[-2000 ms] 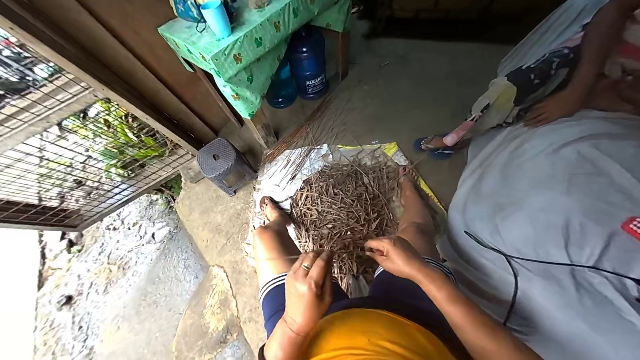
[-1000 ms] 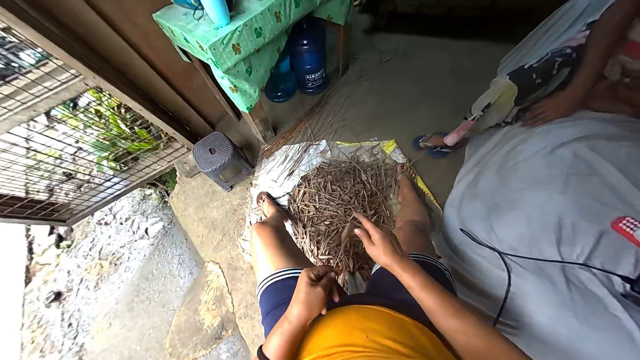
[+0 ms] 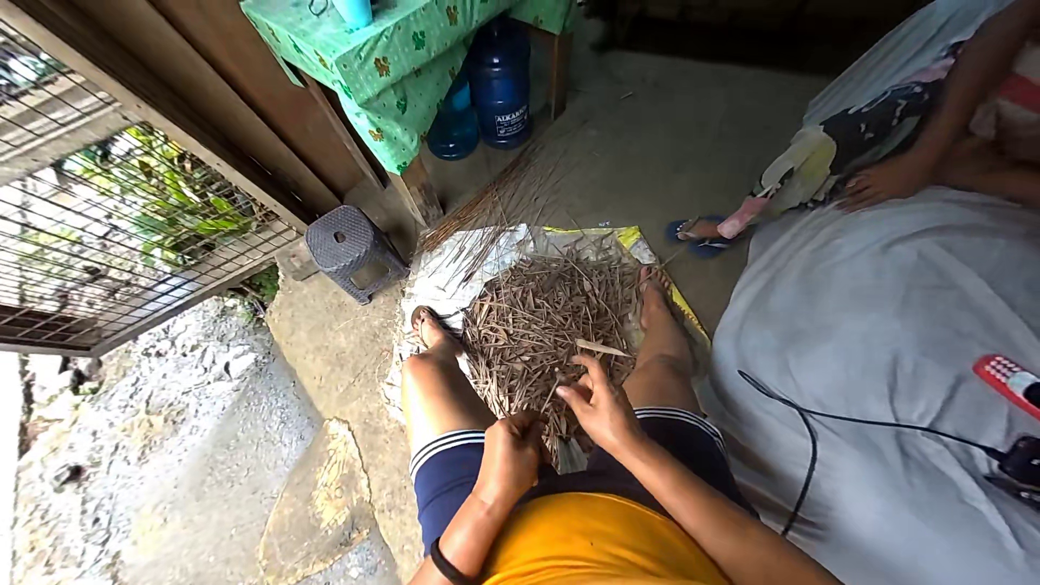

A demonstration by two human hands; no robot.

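A heap of dry brown leaf strips point(image 3: 544, 317) lies between my feet on a flattened white and yellow sack point(image 3: 479, 252). My left hand point(image 3: 513, 457) is closed low over my lap at the heap's near edge; whether something thin is inside it cannot be seen. To its right my right hand point(image 3: 600, 406) is raised over the heap, fingers apart. A pale leaf strip point(image 3: 601, 348) shows just beyond its fingertips, and I cannot tell if they touch it. Long thin brown sticks point(image 3: 487, 199) lie at the sack's far edge.
A grey plastic stool point(image 3: 355, 250) stands at left by a wire mesh gate point(image 3: 122, 203). Beyond are a table with a green cloth point(image 3: 390, 73) and blue water jugs point(image 3: 500, 85). At right, a person's hand point(image 3: 886, 183) rests on a grey-covered surface point(image 3: 877, 301) with a black cable point(image 3: 886, 422).
Two seconds ago my hands were apart with a thin strand seemingly between them. My left hand has since drawn back toward my lap, and my right hand's fingers have spread.
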